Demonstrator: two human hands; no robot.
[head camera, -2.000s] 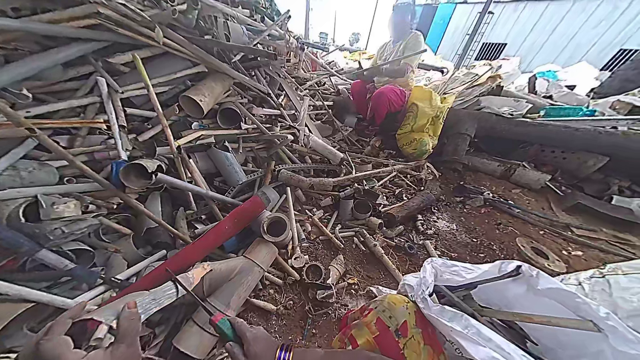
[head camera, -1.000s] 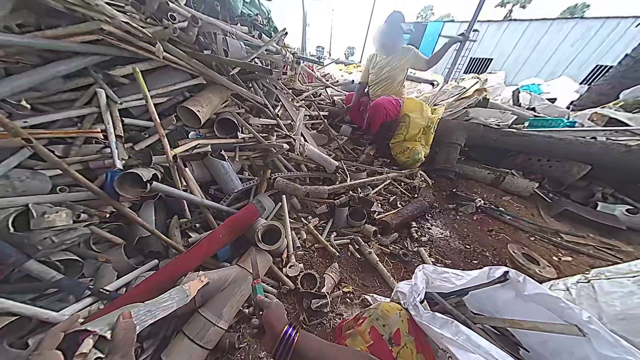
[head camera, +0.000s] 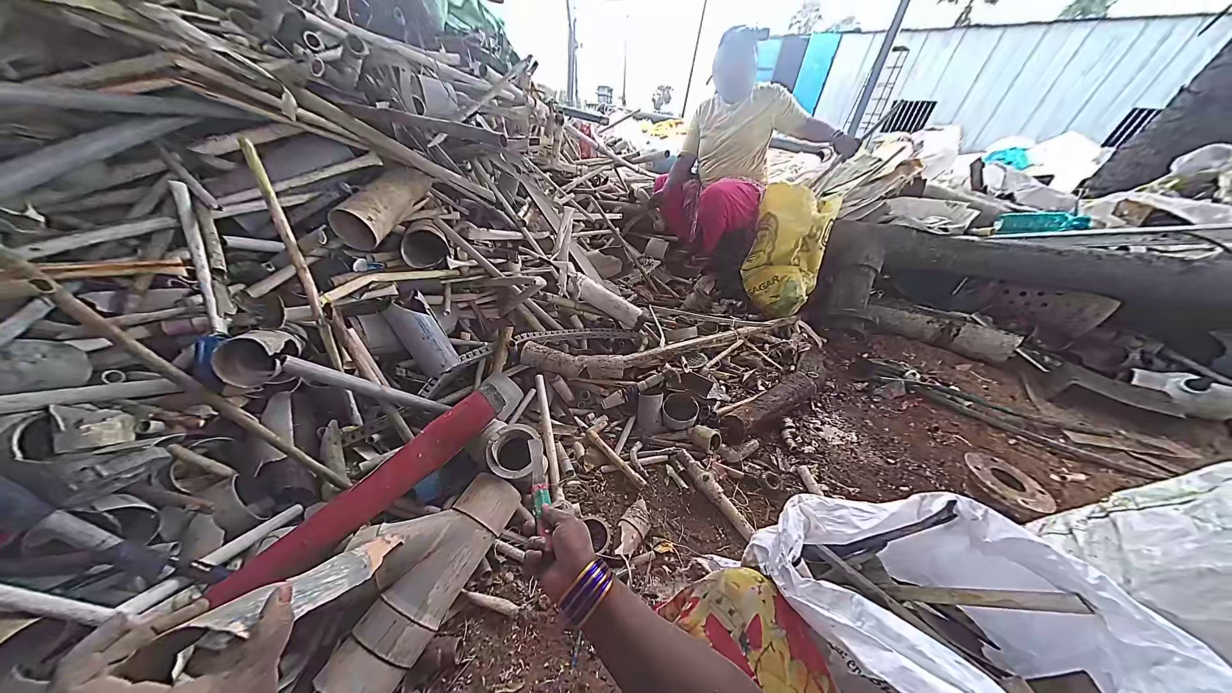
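Note:
My right hand, with bangles at the wrist, grips a knife with a green handle; its blade points up and away. At the lower left my left hand holds a broken, split pipe piece with a jagged edge. Beside that piece lie a red pipe and a thick grey pipe with dark bands. A short pipe with an open round end is just beyond the knife.
A large heap of scrap pipes fills the left. A white sack with strips inside stands at the right. Beyond, a person sits by a yellow bag. A dark thick pipe and a round disc lie at the right.
My right hand has moved right, away from the split pipe, and the knife now points up. The seated person has straightened and stretched an arm out to a pole.

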